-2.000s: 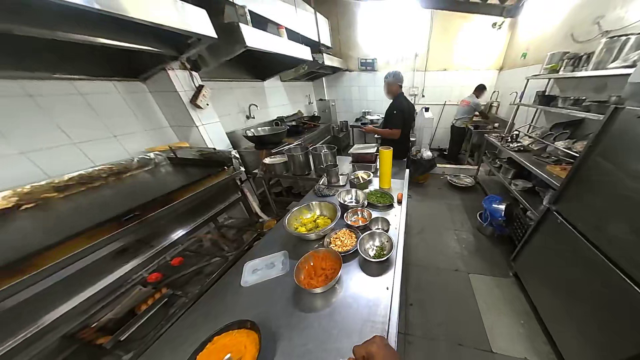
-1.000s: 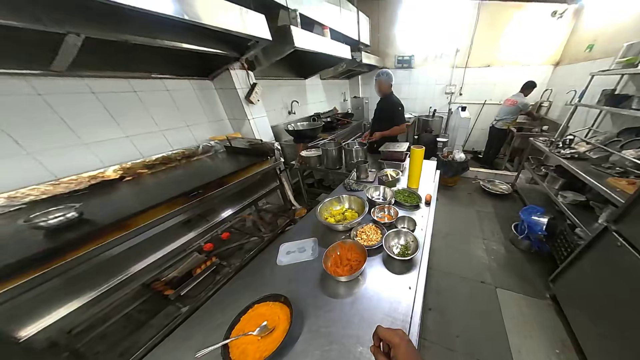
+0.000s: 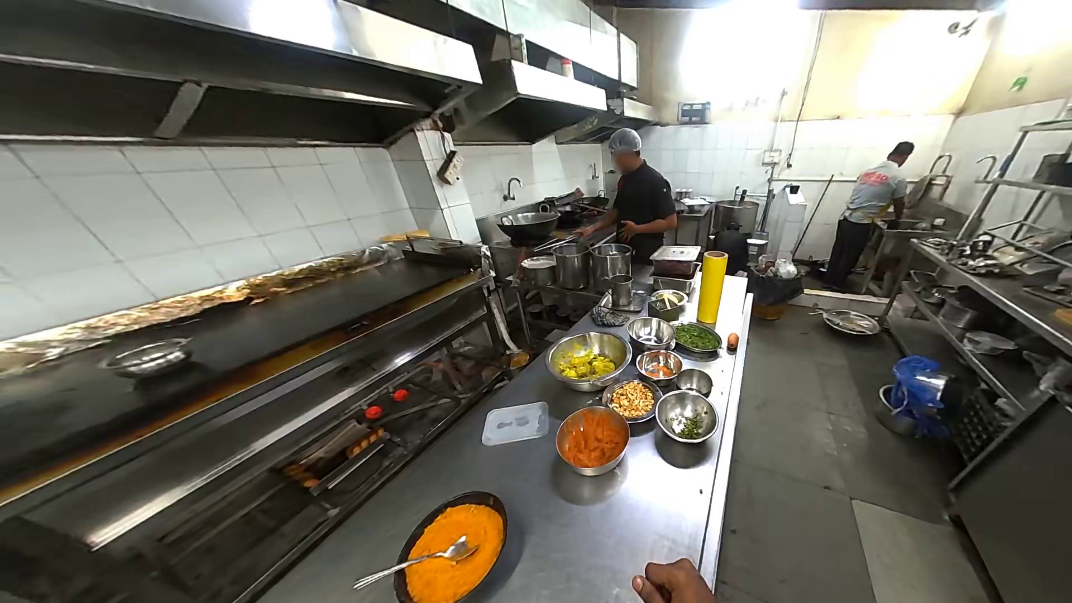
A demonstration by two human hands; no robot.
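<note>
My right hand (image 3: 672, 582) shows at the bottom edge over the steel counter (image 3: 578, 536), fingers curled, nothing seen in them; its lower part is cut off. My left hand is out of view. Left of the right hand stands a dark dish of orange paste (image 3: 444, 578) with a metal spoon (image 3: 402, 569) lying in it. Farther up are a steel bowl of orange food (image 3: 593, 440), a bowl of chopped greens (image 3: 687, 417), a dish of chopped nut-like pieces (image 3: 633, 400), a bowl of yellow food (image 3: 586, 362) and a translucent plastic lid (image 3: 515, 423).
A long dark griddle (image 3: 276, 310) runs along the left, with a metal bowl (image 3: 149, 357) on it. A yellow cylinder (image 3: 712, 287) and an egg (image 3: 733, 342) are near the counter's right edge. Two people work beyond; racks (image 3: 997, 293) and a blue bag (image 3: 917, 394) are at right.
The view has turned left, bringing the griddle bowl and more of the orange paste dish into sight. The person in black has moved their hands apart, one now reaching toward the stove.
</note>
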